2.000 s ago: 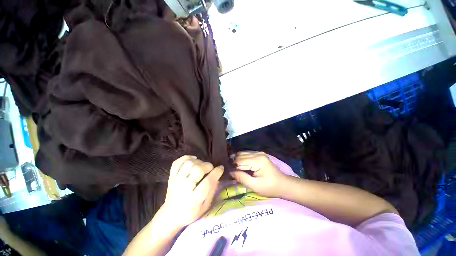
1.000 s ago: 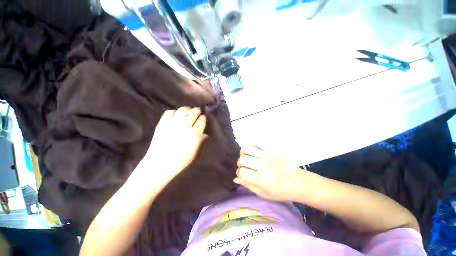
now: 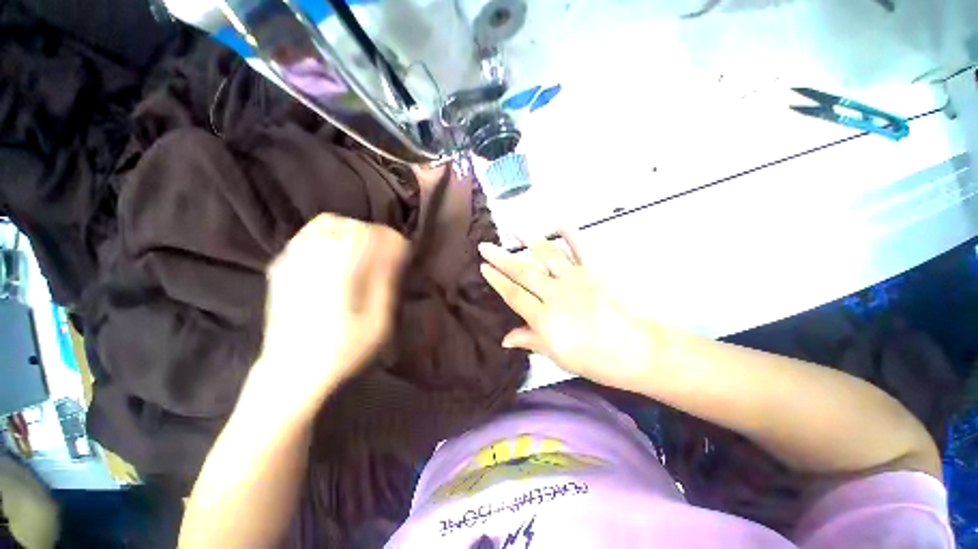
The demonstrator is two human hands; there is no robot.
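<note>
The dark brown garment piece [image 3: 193, 214] lies bulky over the left of the table and down toward the lap. Its gathered edge [image 3: 488, 220] runs up to the presser foot and needle [image 3: 461, 161] of the sewing machine. A ribbed grey knob [image 3: 507, 175] is just right of the needle. My left hand [image 3: 338, 284] is on the cloth left of the edge, blurred, fingers curled; whether it grips cloth is unclear. My right hand [image 3: 558, 295] lies beside the gathered edge below the needle, fingers spread, fingertips at the cloth edge.
Teal thread snips [image 3: 853, 114] lie on the white table [image 3: 697, 247] at the upper right. A small blue item [image 3: 533, 99] is behind the knob. A grey box [image 3: 19, 354] stands at far left. Dark cloth and blue crate parts show below the table at right.
My left hand has moved left and slightly down, away from the needle. My right hand has moved up along the edge toward the needle and its fingers have spread.
</note>
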